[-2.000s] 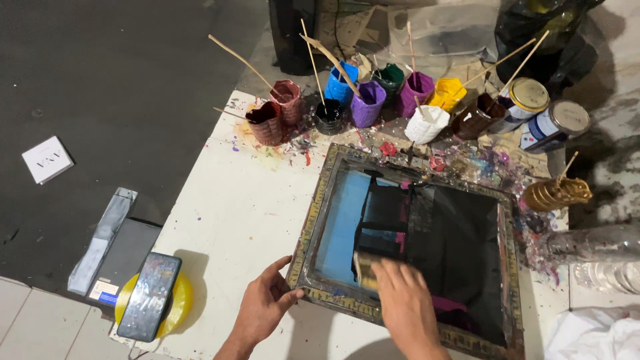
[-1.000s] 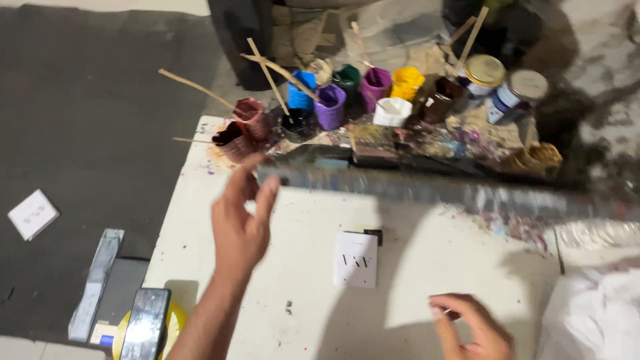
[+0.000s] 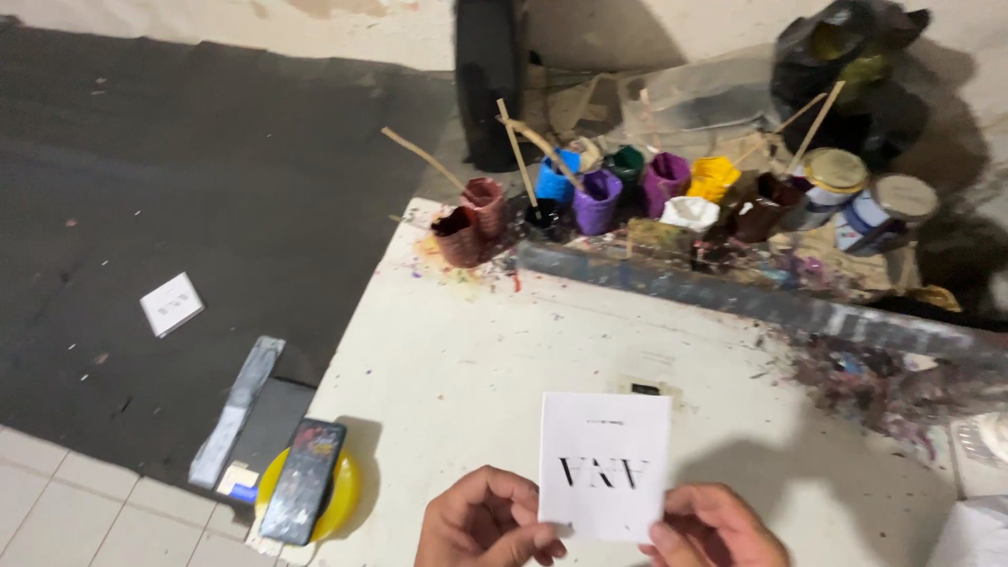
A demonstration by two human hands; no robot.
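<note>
A white card with black printed lettering (image 3: 605,468) is pinched by its lower corners between my left hand (image 3: 488,520) and my right hand (image 3: 713,526), above the white tabletop (image 3: 472,346). Behind it, the screen-printing frame (image 3: 709,295) stands tipped up along the far part of the table, seen edge-on, with neither hand on it. A small black mark on a pale tape patch (image 3: 647,390) shows on the tabletop just beyond the card.
Paint cups, among them a purple one (image 3: 596,203) and a yellow one (image 3: 713,178), line the back with sticks in some. Two lidded cans (image 3: 890,213) stand right of them. At left, a smartphone (image 3: 303,480) lies on a yellow round object (image 3: 346,492); white cards (image 3: 172,305) lie on the dark surface.
The printing frame, flat on the table two seconds ago, is tipped up at the back. My left hand has let go of it. The card, lying on the table one second ago, is in both hands.
</note>
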